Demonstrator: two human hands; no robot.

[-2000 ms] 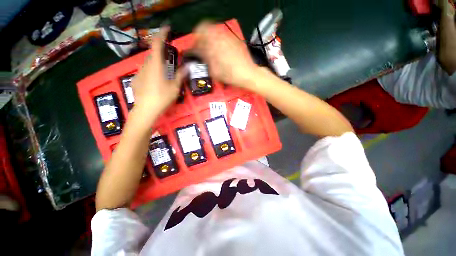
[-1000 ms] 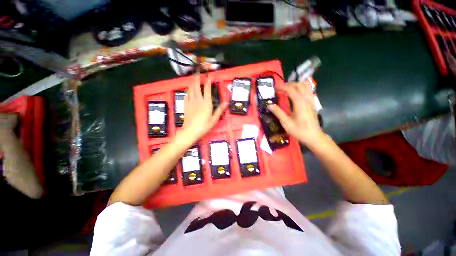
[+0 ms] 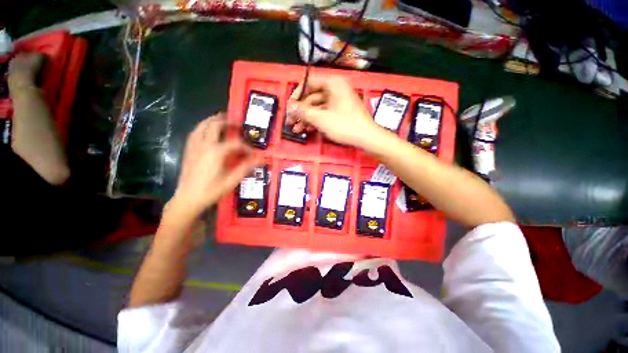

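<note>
A red-orange tray [image 3: 337, 249] holds black electronic units in two rows, most with white labels facing up. My right hand [image 3: 334, 114] reaches over the back row, its fingertips closed around a black cable [image 3: 305, 77] at the second unit from the left [image 3: 296, 131], which they partly hide. My left hand [image 3: 210, 162] is blurred at the tray's left edge, fingers apart, with nothing visible in it. The back-left unit [image 3: 259, 118] lies beside it. White stickers [image 3: 383, 174] lie near the right end. My right forearm partly covers a dark unit [image 3: 417, 200] there.
A white device with a cable [image 3: 306, 38] lies behind the tray on the green bench [image 3: 200, 52]. Another pale-headed device [image 3: 487, 114] lies right of the tray. Wrinkled clear film [image 3: 131, 103] crosses the bench at left. Another person's arm [image 3: 34, 127] reaches to red trays [image 3: 63, 89] at far left.
The view has shifted, and the tray now appears level and farther right. My right hand has moved from the right-end units to the second back unit. My left hand has moved to the tray's left edge.
</note>
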